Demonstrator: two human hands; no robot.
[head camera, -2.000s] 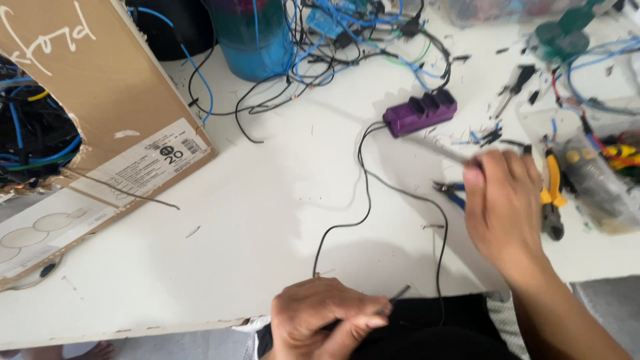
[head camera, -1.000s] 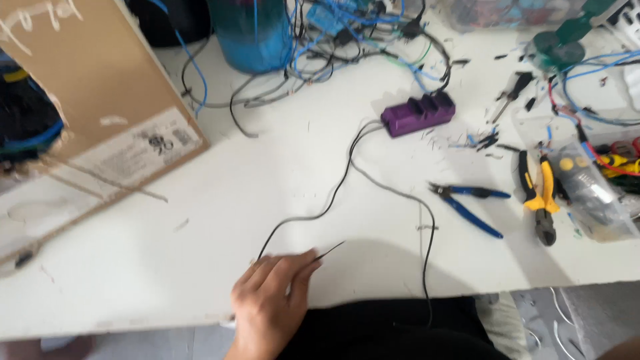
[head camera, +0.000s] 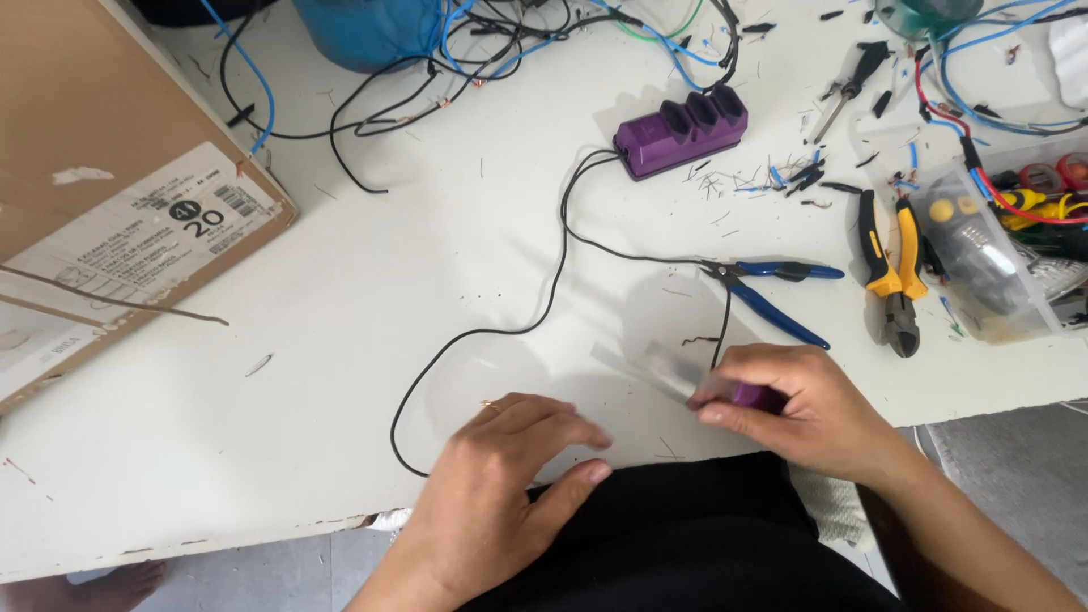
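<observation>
My right hand (head camera: 790, 408) is closed around a purple-handled tool (head camera: 756, 397) with a blurred metal blade pointing left; its exact kind is unclear. My left hand (head camera: 510, 484), fingers curved and thumb apart, is over the table's front edge beside a black wire (head camera: 408, 399); whether it pinches anything thin cannot be seen. That wire and a second black wire (head camera: 629, 255) come out of a purple multi-socket block (head camera: 680, 136). The second one passes by the jaws of blue-handled cutters (head camera: 765, 293) and runs down behind my right hand.
Yellow-and-black diagonal pliers (head camera: 897, 272) and a small screwdriver (head camera: 841, 98) lie at the right, near a clear plastic bin (head camera: 994, 280) of parts. Wire scraps are scattered there. A cardboard box (head camera: 110, 119) stands at the left. Tangled wires lie by a blue container (head camera: 365, 30) at the back.
My right hand, out of view one second ago, is back at the front right with the purple-handled tool. My left hand has moved right; the dark wire end seen at its fingertips no longer shows.
</observation>
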